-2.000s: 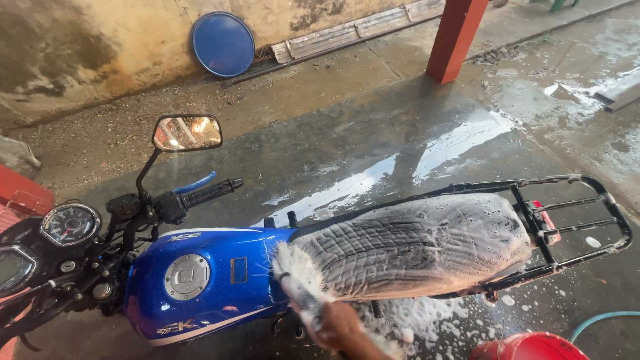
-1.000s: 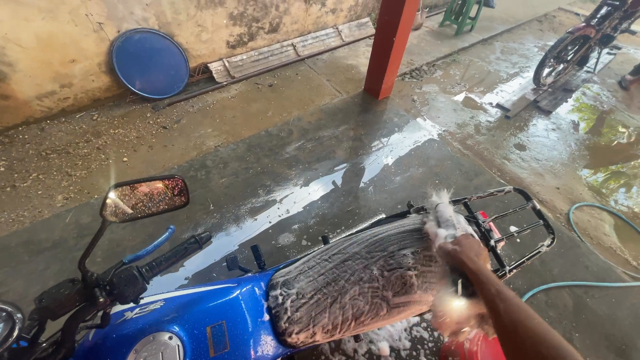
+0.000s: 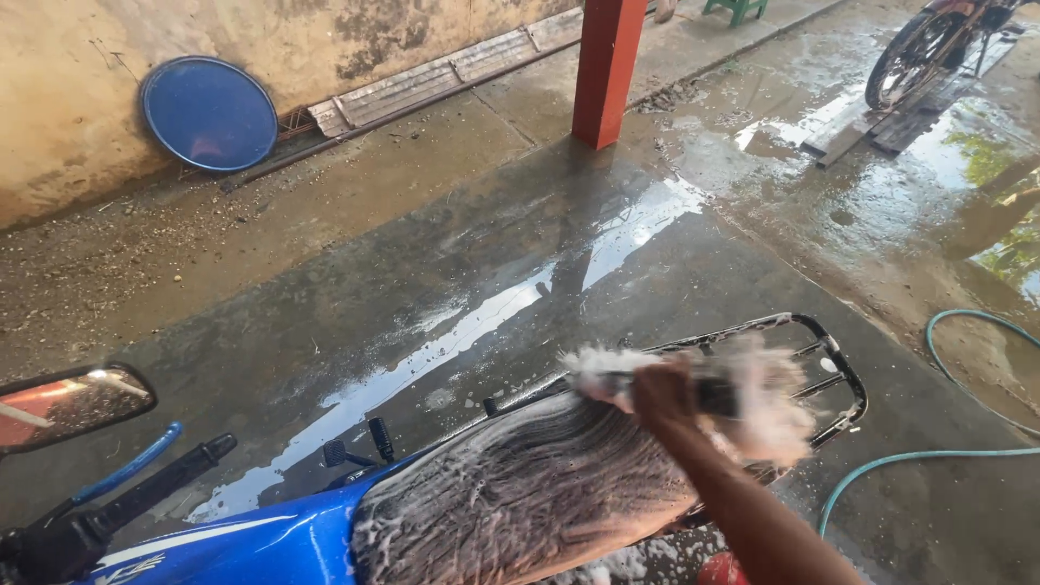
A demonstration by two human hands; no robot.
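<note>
One hand, seemingly my right hand (image 3: 668,390), grips a soapy brush (image 3: 601,374) at the rear of a motorcycle seat (image 3: 504,496) covered in lather. The brush's bristles and a blurred foamy mass (image 3: 768,398) show on either side of the hand. Behind the seat is the black metal rear rack (image 3: 849,382). The blue fuel tank (image 3: 244,544) is at the lower left, with the handlebar grip (image 3: 183,479), blue lever (image 3: 130,463) and mirror (image 3: 73,406) beyond it. My left hand is not in view.
A red post (image 3: 605,81) rises from the wet concrete floor. A blue round lid (image 3: 210,114) leans on the wall. A green hose (image 3: 910,459) curves at the right. Another motorcycle's wheel (image 3: 910,61) stands near planks (image 3: 845,134). Part of a red container (image 3: 721,570) shows at the bottom.
Two seconds ago the hand and brush were at the front of the seat by the tank; now they are at its rear by the rack. The view has shifted toward the bike's rear.
</note>
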